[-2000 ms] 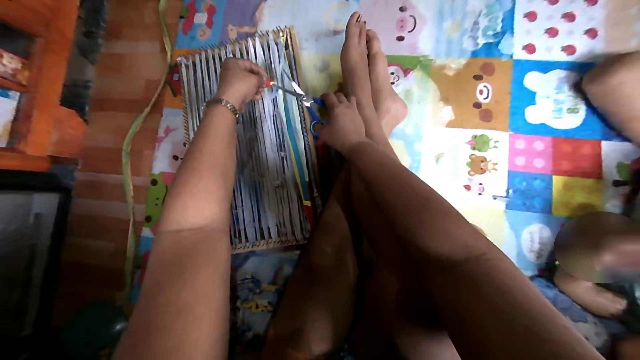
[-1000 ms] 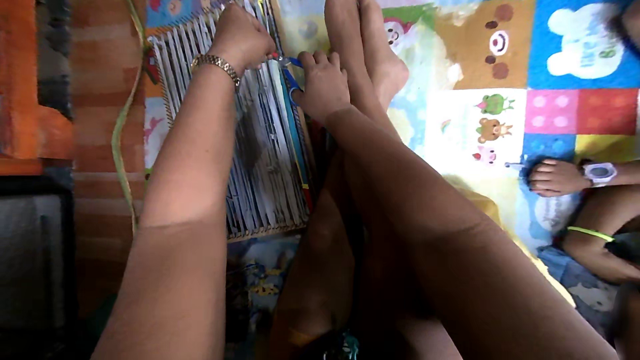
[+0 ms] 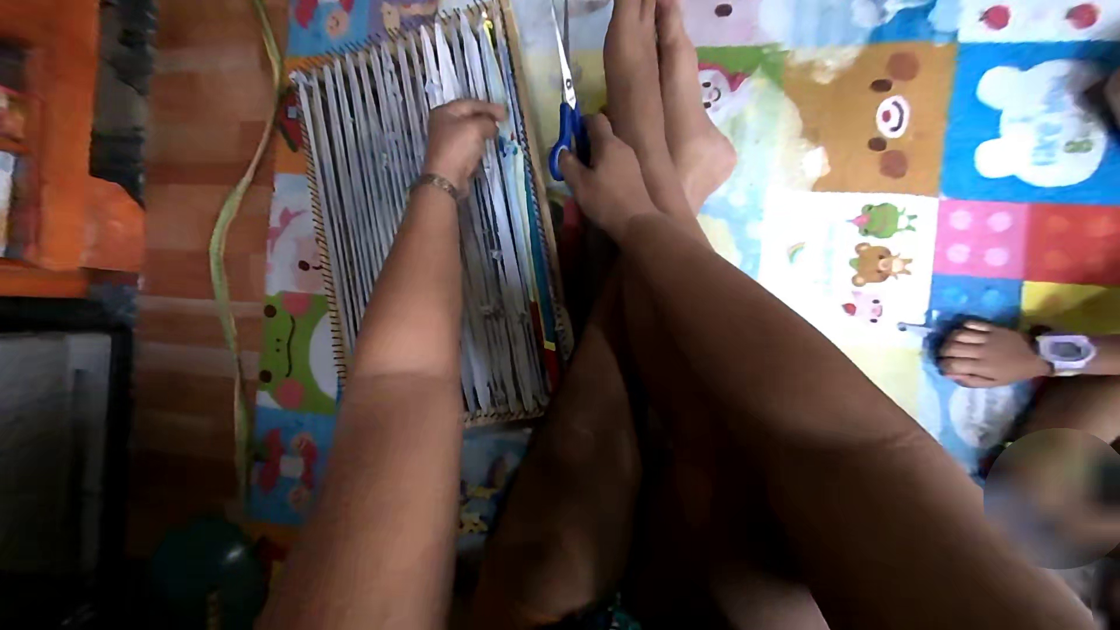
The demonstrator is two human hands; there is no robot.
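Observation:
A rectangular loom frame (image 3: 325,254) strung with many whitish fabric or plastic strips (image 3: 385,166) lies on a patterned play mat. My left hand (image 3: 459,144), with a bracelet at the wrist, is over the strips near the frame's upper right part; its fingers are pinched together, and whether they grip a strip is hard to see. My right hand (image 3: 608,171) holds blue-handled scissors (image 3: 569,127) just right of the frame, beside my feet. The blades point away from me. Blue, yellow and red strips (image 3: 541,297) run along the frame's right side.
My crossed legs and bare feet (image 3: 647,96) lie right of the frame. Another person's hand (image 3: 984,353) with a pale watch rests on the mat (image 3: 862,122) at the right. A long greenish ribbon (image 3: 220,262) lies on the wooden floor. Orange furniture (image 3: 61,175) stands at the left.
The scissors have moved away from my left hand, and their blades now point forward beside the frame. My hands are farther apart. The other person's watch hand has come to rest on the mat.

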